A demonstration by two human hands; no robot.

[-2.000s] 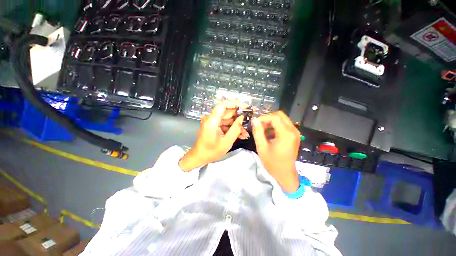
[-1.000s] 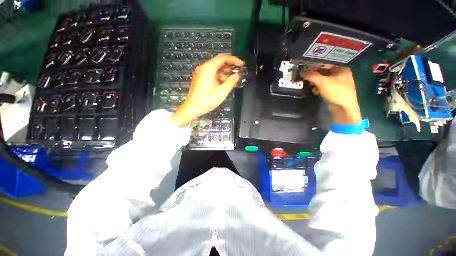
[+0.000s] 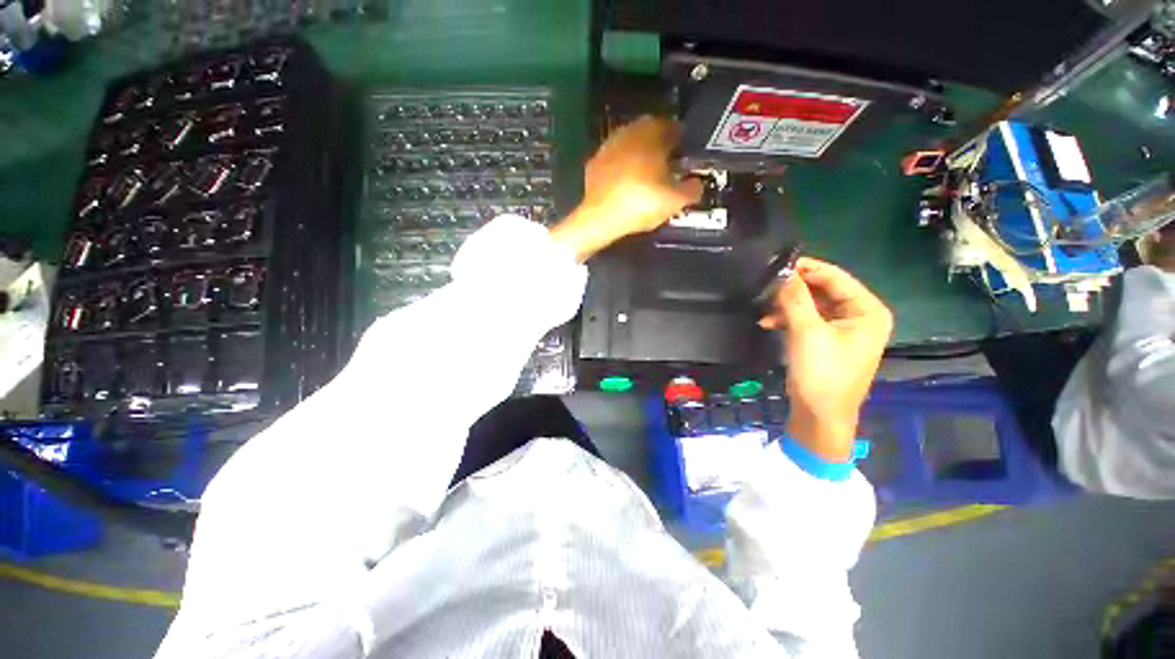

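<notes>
My left hand (image 3: 634,183) reaches over the black machine (image 3: 670,309), its fingertips at the white-silver fixture nest (image 3: 700,216) under the raised head; whether a module is between the fingers is hidden. My right hand (image 3: 829,337) is in front and to the right of the nest, with a small dark module (image 3: 783,267) pinched between thumb and fingers. The clear blister tray (image 3: 425,193) with small pockets lies left of the machine. The thick black blister tray (image 3: 168,219) lies further left, holding modules, with its front row of pockets seemingly empty.
The machine head (image 3: 773,119) carries a red-white label. Green and red buttons (image 3: 683,389) sit on its front edge. A blue unit (image 3: 1031,206) with pale wires stands right. Another person's white sleeve (image 3: 1127,399) shows at the right edge. Blue plastic (image 3: 960,444) stands below the bench.
My left hand has moved right from over the clear tray to the nest. My right hand has moved from the nest towards me and now holds a dark module. The view has shifted right.
</notes>
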